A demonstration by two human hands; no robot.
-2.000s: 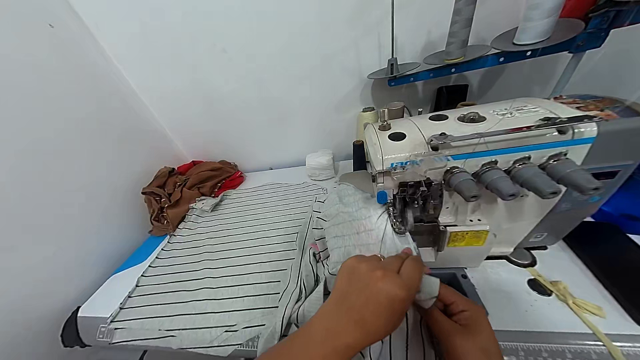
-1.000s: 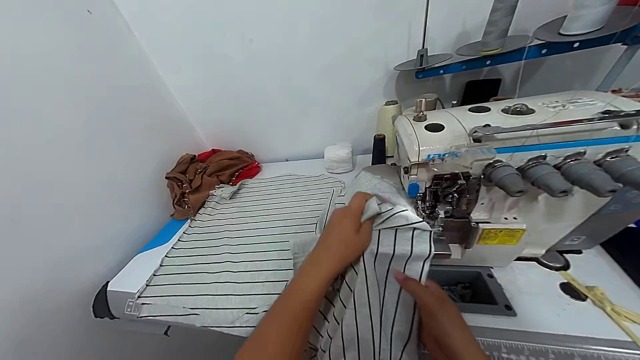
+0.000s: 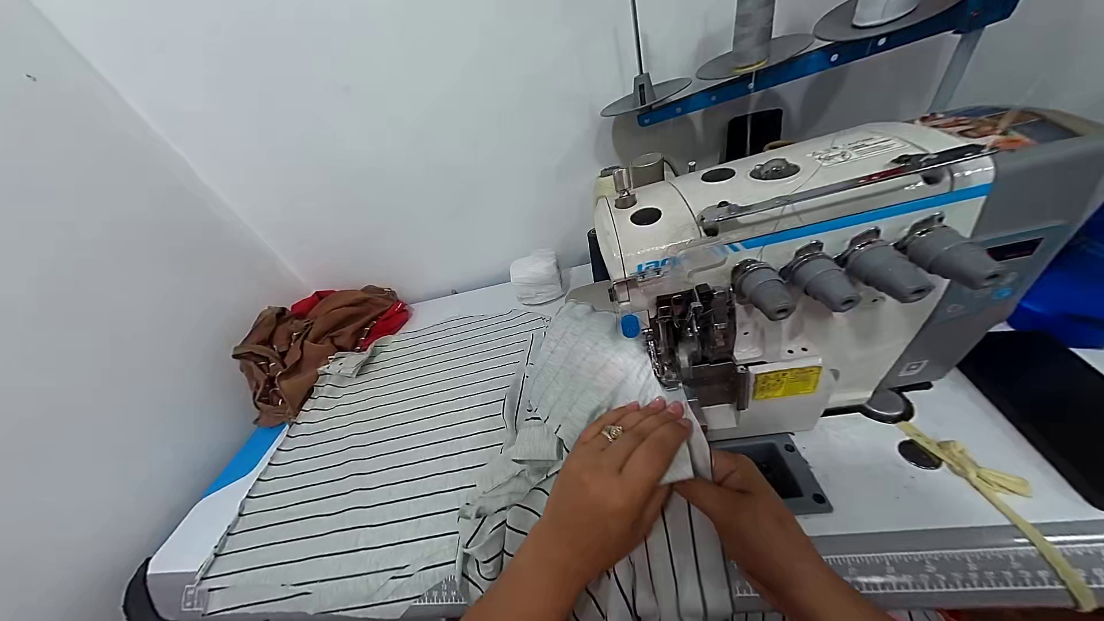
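Observation:
White striped fabric [image 3: 595,362] runs up to the needle area of a white and blue overlock sewing machine [image 3: 793,216]. My left hand [image 3: 617,474], with a ring on one finger, lies on the fabric just in front of the presser foot, its fingertips near the fabric's right edge. Close beside it, my right hand [image 3: 746,509] pinches that edge between thumb and fingers. The fabric hangs in folds below both hands. A wide striped panel [image 3: 379,457] is spread flat on the table to the left.
Crumpled brown and red cloth [image 3: 319,345] lies at the table's back left. A small white folded stack [image 3: 536,278] stands behind the fabric. At the right are a knotted pale yellow strip [image 3: 970,470] and a black flat object [image 3: 1035,405]. Thread stands [image 3: 750,60] rise behind the machine.
One second ago the striped fabric was lifted between my hands, which were farther apart. Now its edge is down at the machine's front, with both hands close together there.

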